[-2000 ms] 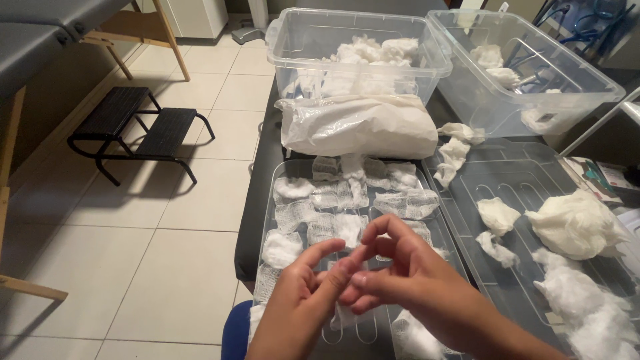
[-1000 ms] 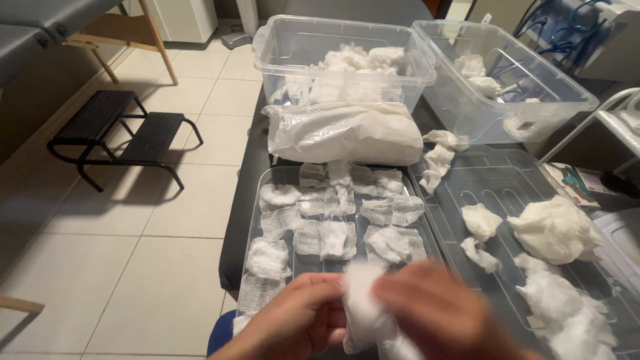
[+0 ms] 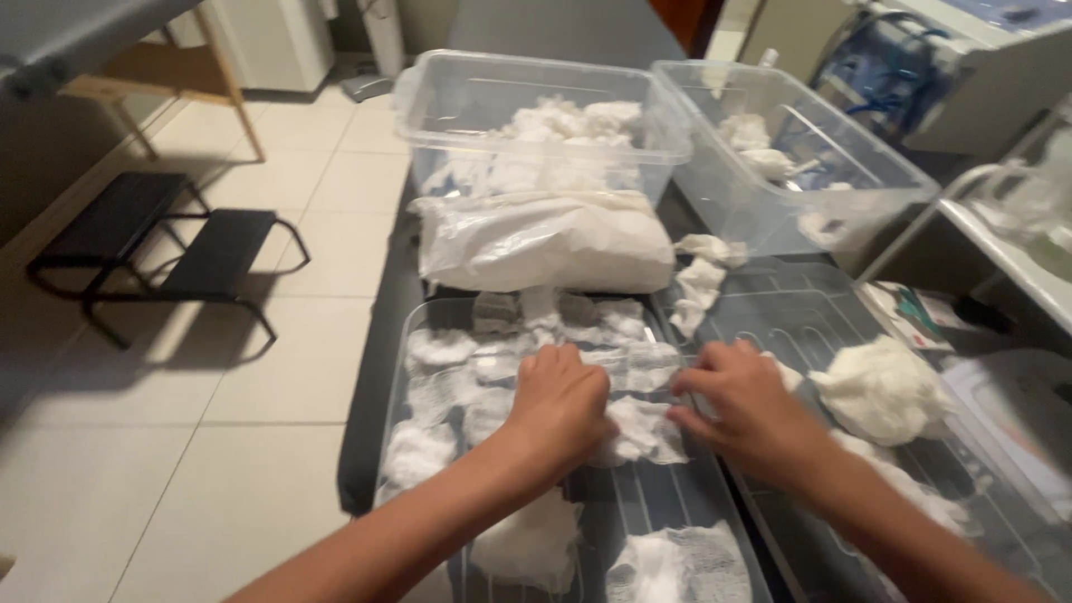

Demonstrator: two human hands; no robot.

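Several gauze pieces with cotton wool (image 3: pixel 649 427) lie on an upturned clear plastic lid (image 3: pixel 402 360) in the middle. My left hand (image 3: pixel 563 402) is over the lid, its fingers curled down at the left edge of one piece; whether it grips gauze is hidden. Just right of that piece, my right hand (image 3: pixel 737 406) has its thumb and fingers apart, with nothing between them. Nearer the camera lie a cotton pad (image 3: pixel 532 540) and a gauze square with cotton on it (image 3: pixel 680 565). A large wad of cream cotton (image 3: pixel 883 389) rests on the right lid.
A white plastic package (image 3: pixel 544 243) lies beyond the lid, before a clear bin (image 3: pixel 544 151) of cotton. Another clear bin (image 3: pixel 796 159) stands to its right. A black two-step stool (image 3: pixel 222 251) is on the tiled floor at left. A metal-framed cart (image 3: pixel 1005 251) stands at right.
My hands have moved forward from the near part of the lid and are farther apart. The white cotton they handled one second ago is no longer seen between them. The view has shifted.
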